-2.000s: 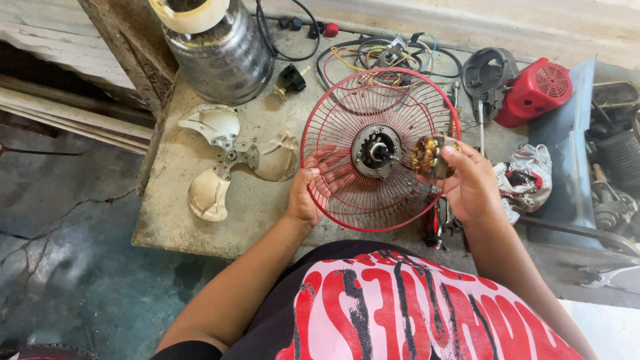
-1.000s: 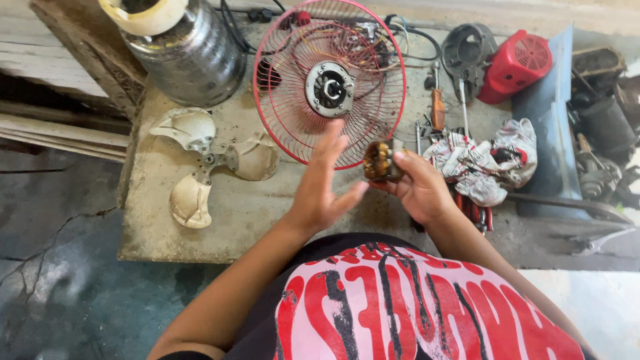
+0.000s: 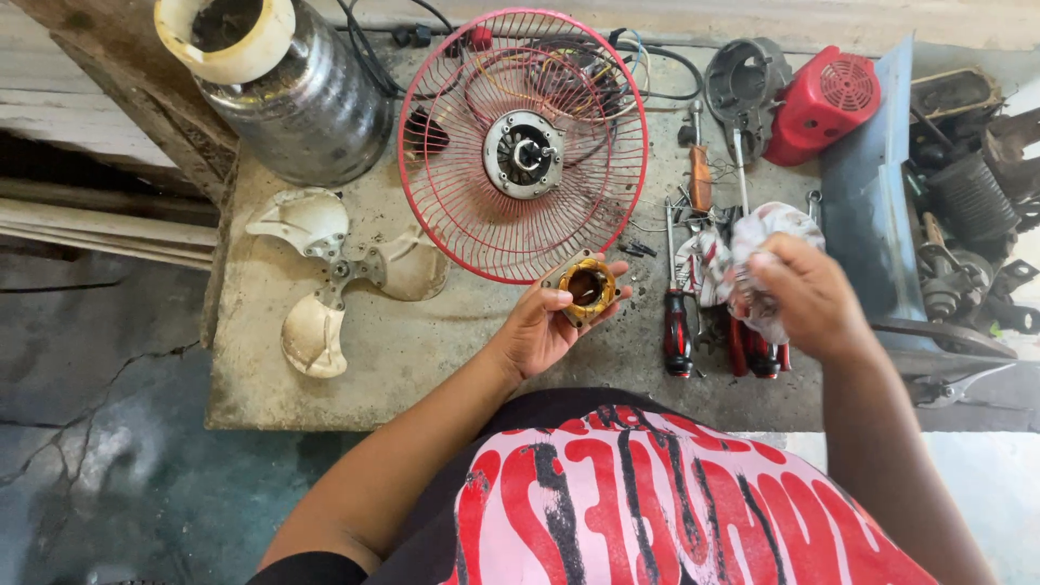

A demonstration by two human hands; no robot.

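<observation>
My left hand (image 3: 540,329) holds the fan motor's stator (image 3: 587,292), its copper-coloured windings facing up, with the thumb on its left edge. My right hand (image 3: 804,296) grips a crumpled, stained white rag (image 3: 776,231) above the tools at the right; its fingertips are blurred. Beyond my left hand lies a red wire fan guard (image 3: 422,213) with a metal motor housing part (image 3: 526,154) at its centre. Several wires pass beneath and behind the guard. A dirty white three-blade fan blade (image 3: 313,333) rests on the worktop to the left.
A metal cylinder (image 3: 301,106) stands back left. Near my right hand lie a red-and-black screwdriver (image 3: 677,333) and an orange-handled screwdriver (image 3: 700,175). Behind are a grey housing (image 3: 743,77) and a red motor cover (image 3: 821,106). A blue bin (image 3: 873,187) holds metal parts at right.
The stator has passed from my right hand to my left. My right hand has moved right and taken hold of the rag, which lay among the tools. Earlier, my left hand had let go of the guard.
</observation>
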